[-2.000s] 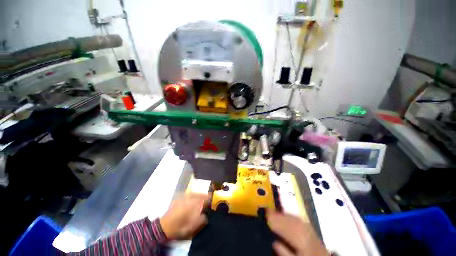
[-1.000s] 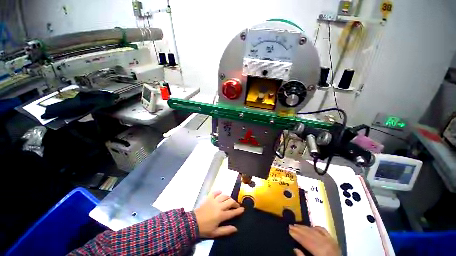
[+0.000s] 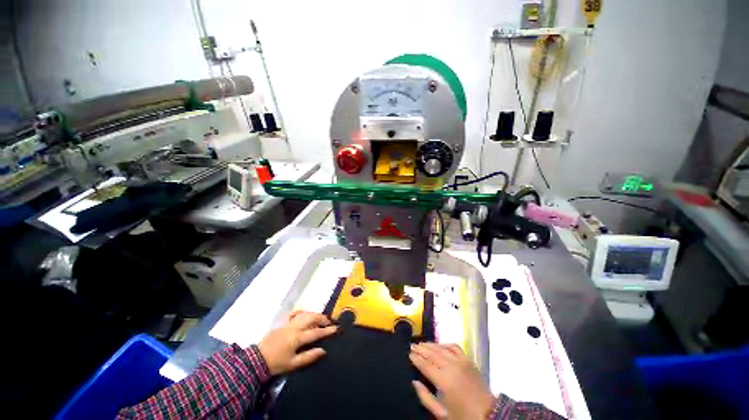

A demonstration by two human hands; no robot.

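A black fabric panel (image 3: 353,373) lies flat in front of and partly under the yellow template plate (image 3: 378,308), which has round holes with black showing in them. My left hand (image 3: 300,340) rests flat on the panel's left edge, fingers spread, near the plate's lower left corner. My right hand (image 3: 450,379) lies on the panel's right edge below the plate's right corner, fingers apart. Neither hand grips anything. The grey machine head (image 3: 386,238) stands over the plate. Its needle area (image 3: 396,290) is at the plate's upper right part; detail there is too small to tell.
Several small black patches (image 3: 507,294) lie on the white sheet (image 3: 538,369) at right. A green bar (image 3: 369,194) crosses the head front, with a black jointed bracket (image 3: 517,225) at its right. Blue bins stand at left (image 3: 123,381) and right (image 3: 698,377). A control panel (image 3: 632,262) stands right.
The plate and panel have shifted relative to the head, whose needle area was at the plate's left part and is now at its right part. Both hands stay on the panel. The camera view has turned.
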